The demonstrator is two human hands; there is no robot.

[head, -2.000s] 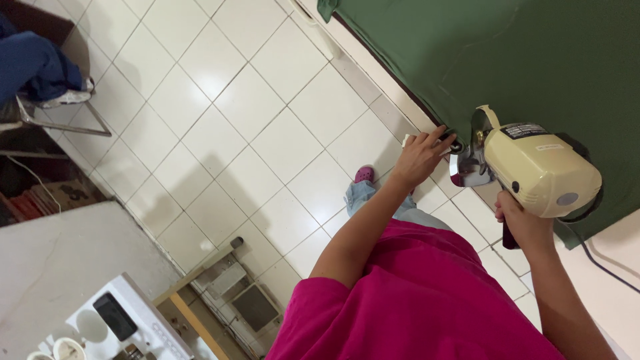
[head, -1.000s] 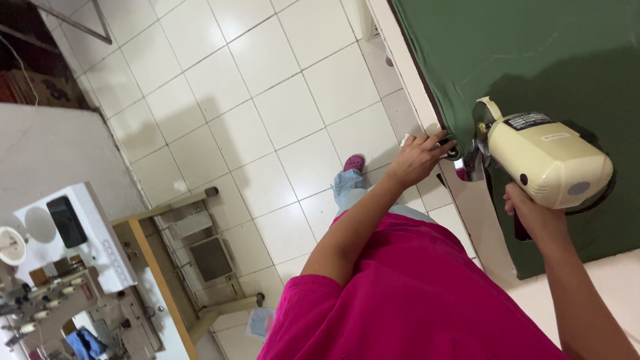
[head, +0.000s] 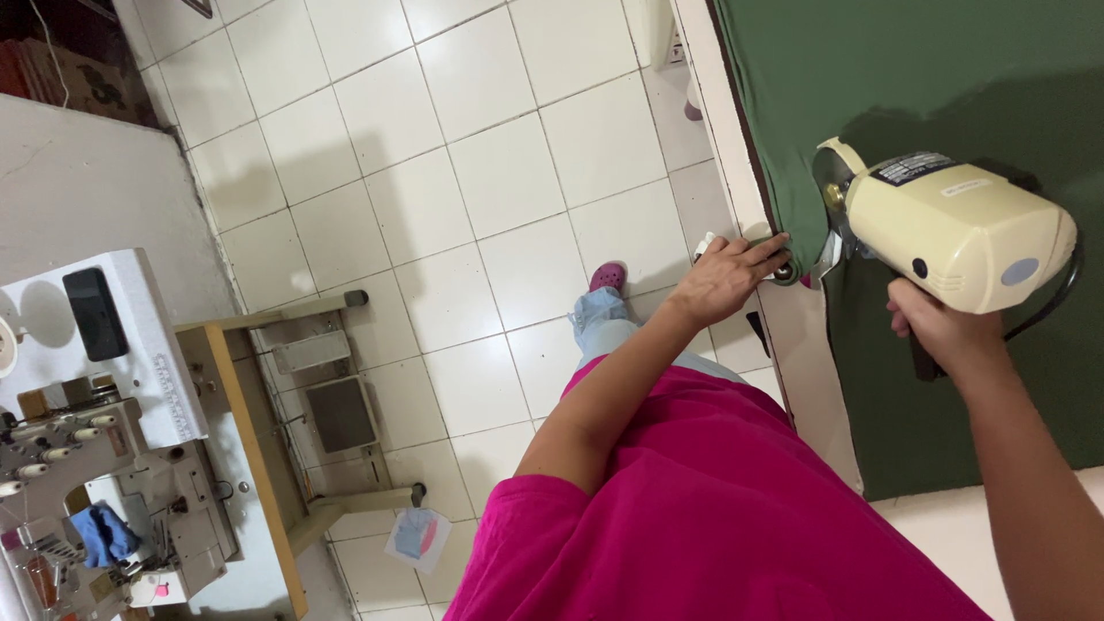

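My right hand [head: 944,332] grips the dark handle of a cream electric cloth cutting machine [head: 962,228], whose round blade and guard face the left. The machine stands on green fabric [head: 906,414] spread over a pale table; a cut runs through the cloth from its near edge to the blade. My left hand [head: 729,272] lies at the table's edge, fingers over the fabric and a dark, shiny-ended object [head: 783,272], perhaps a clamp. Whether its fingers grip this object cannot be seen. A small white piece shows beside the left thumb.
At lower left stands an overlock sewing machine [head: 112,483] on a table with a wooden edge [head: 254,466], its metal stand and pedal [head: 342,414] below. A black phone [head: 95,315] lies on a white surface. A black cord trails from the cutter.
The cutting machine, in my right hand, has moved along the fabric away from the near edge, and the cut in the cloth has opened behind it. The view has shifted.
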